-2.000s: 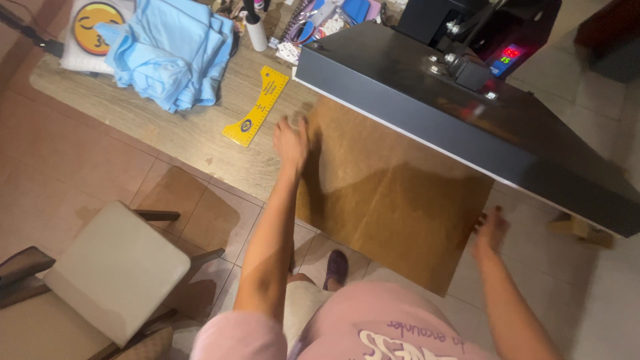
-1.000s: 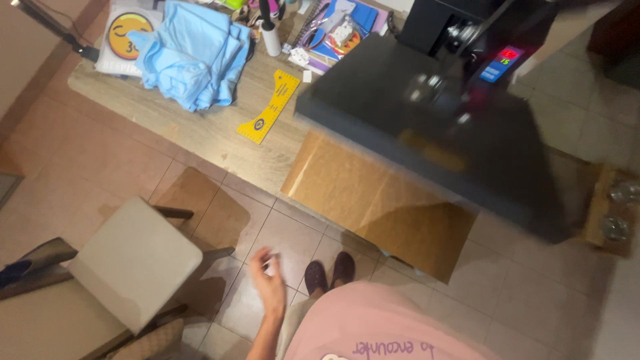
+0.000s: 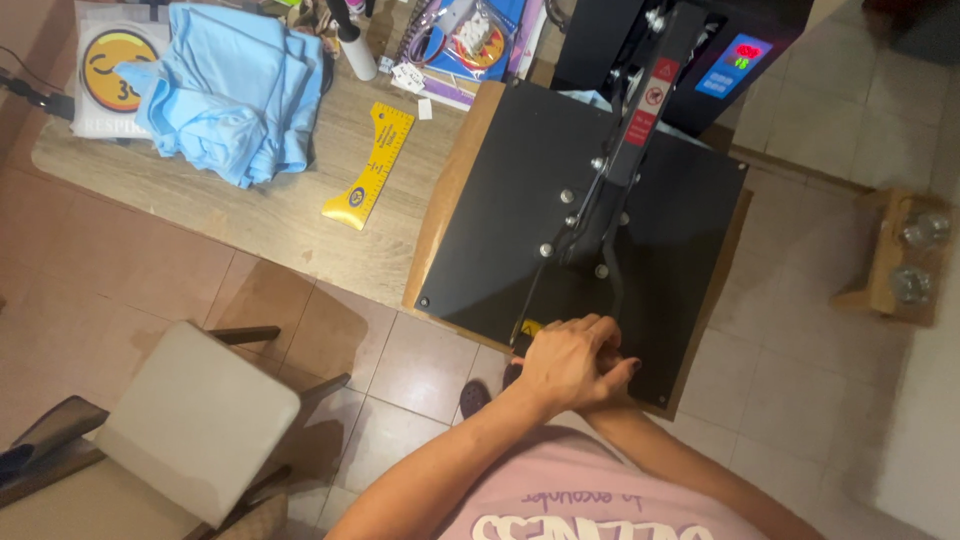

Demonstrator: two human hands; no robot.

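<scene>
A heat press's black upper plate (image 3: 495,217) lies lowered over a brown sheet (image 3: 459,165), whose edges show around it. Light blue fabric peeks out at the plate's back edge. My left hand (image 3: 574,360) is at the front end of the press's handle, fingers curled over it. Beneath it is my right hand (image 3: 609,365), mostly hidden, so its grip cannot be made out. The lit control panel (image 3: 733,66) is at the back right. Left of the press, a yellow curved ruler (image 3: 373,166) lies on the wooden table (image 3: 285,232).
Folded light blue cloth (image 3: 232,90) rests beside a bag with a yellow face print (image 3: 120,71). Notebooks and packaged items (image 3: 472,45) stand behind the ruler. A chair (image 3: 202,420) is at lower left, and a wooden stand with bowls (image 3: 904,255) on the floor at right.
The upper plate, raised and swung askew before, now lies down over the brown sheet. My hands, apart at the sheet's sides two seconds ago, have come together at the handle's front end.
</scene>
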